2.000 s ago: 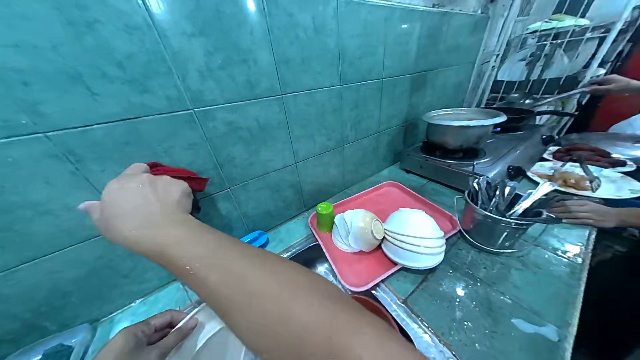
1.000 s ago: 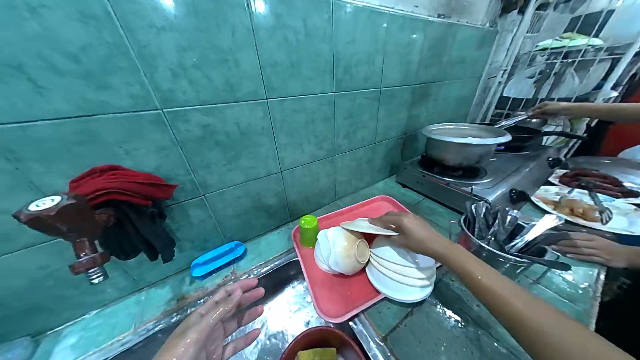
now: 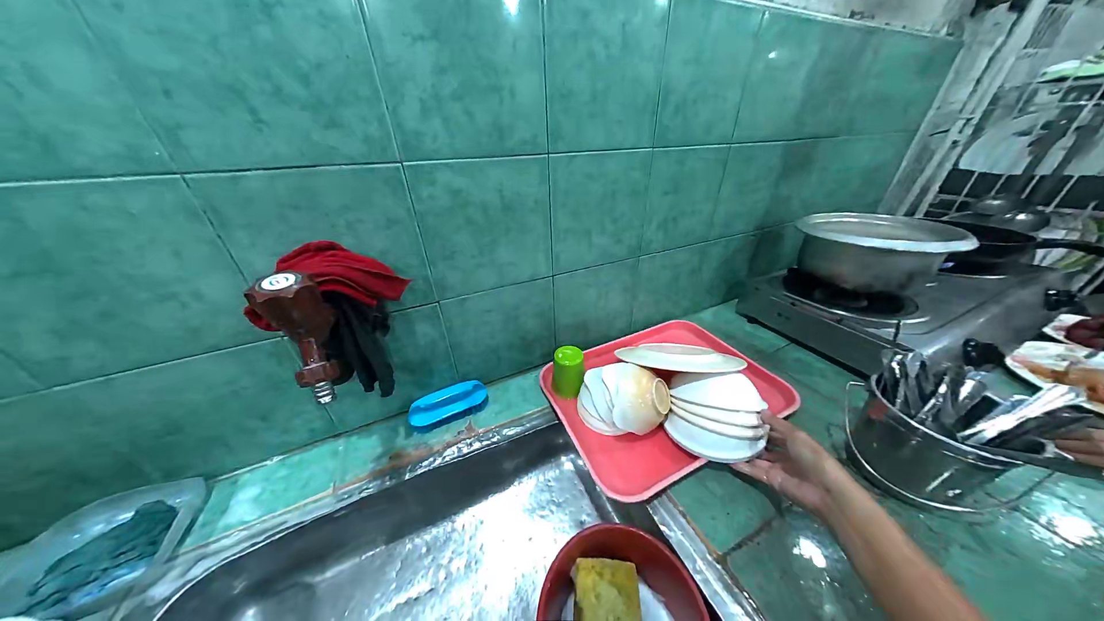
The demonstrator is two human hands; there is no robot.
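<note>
My right hand grips the right edge of a stack of white bowls lying tilted on a pink tray. More white and cream bowls lean together on the tray's left part. Behind them rests a white plate, and a green cup stands in the left corner. At the bottom of the view, a yellow sponge lies in a reddish-brown bowl at the steel sink. My left hand is out of the frame.
A brown faucet holds red and black cloths. A blue plastic holder lies on the ledge. At right are a metal bucket of cutlery, a gas stove with a pot, and another person's hand.
My right hand has moved from a white plate at the tray's back to the right side of the bowl stack. The plate now lies at the back. My left hand has left the view.
</note>
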